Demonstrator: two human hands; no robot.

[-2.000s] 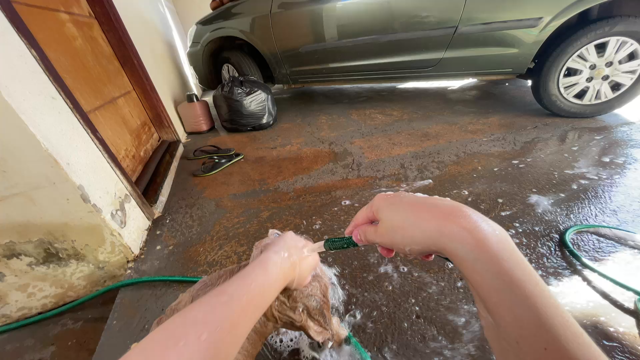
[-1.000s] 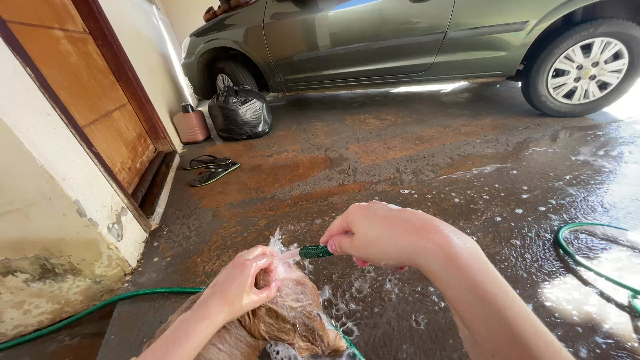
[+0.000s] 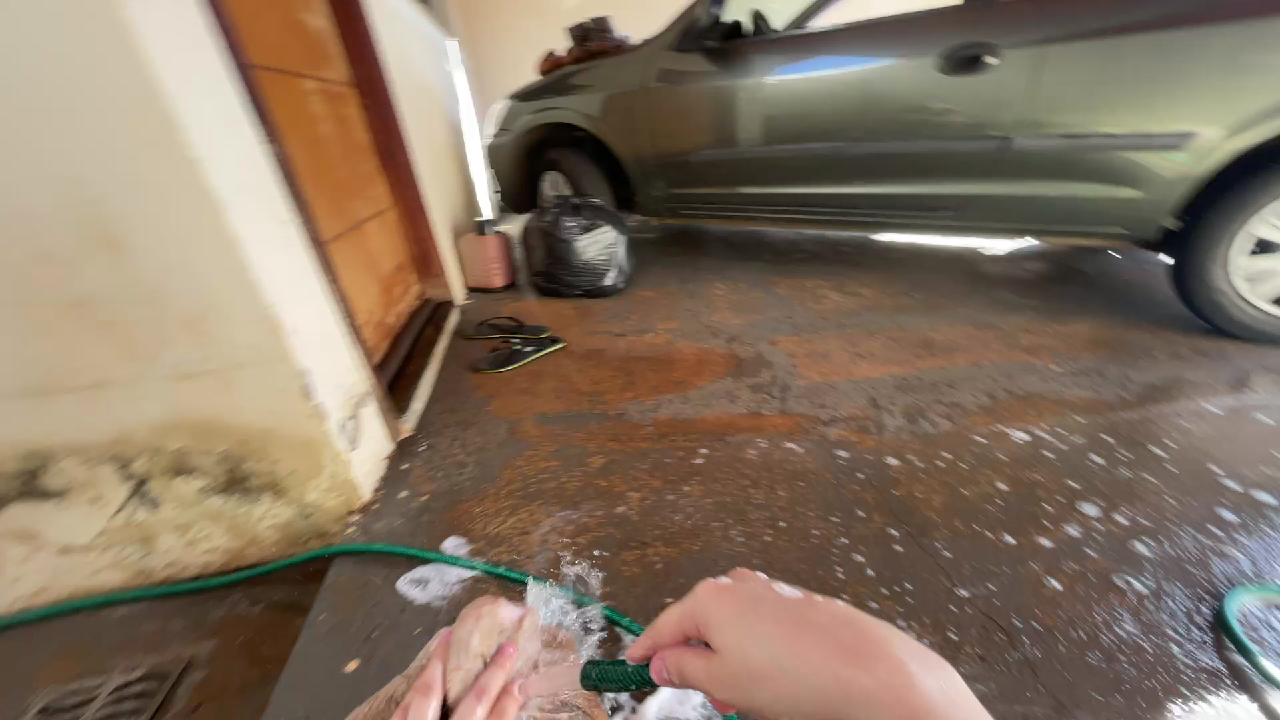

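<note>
My right hand (image 3: 800,640) grips the end of a green garden hose (image 3: 615,676) at the bottom centre, its pale nozzle pointing left. Water sprays from it over the wet, tan fur of a dog (image 3: 560,648), only partly in view at the lower edge. Just left of the nozzle, my left hand (image 3: 475,690) has its fingers around a wet, light-tan part of the animal; which part I cannot tell. White foam lies beside it on the floor.
Behind the animal, the hose runs left along the wall base; a loop lies far right. A floor drain (image 3: 120,690) is lower left. Black flip-flops (image 3: 515,345), a black plastic bag (image 3: 578,250) and a pink container (image 3: 487,260) stand near the doorway. A green car (image 3: 860,130) is parked behind.
The view has shifted left. My left hand has moved from beside the spray onto a light-tan part of the animal. The hose end stays in my right hand.
</note>
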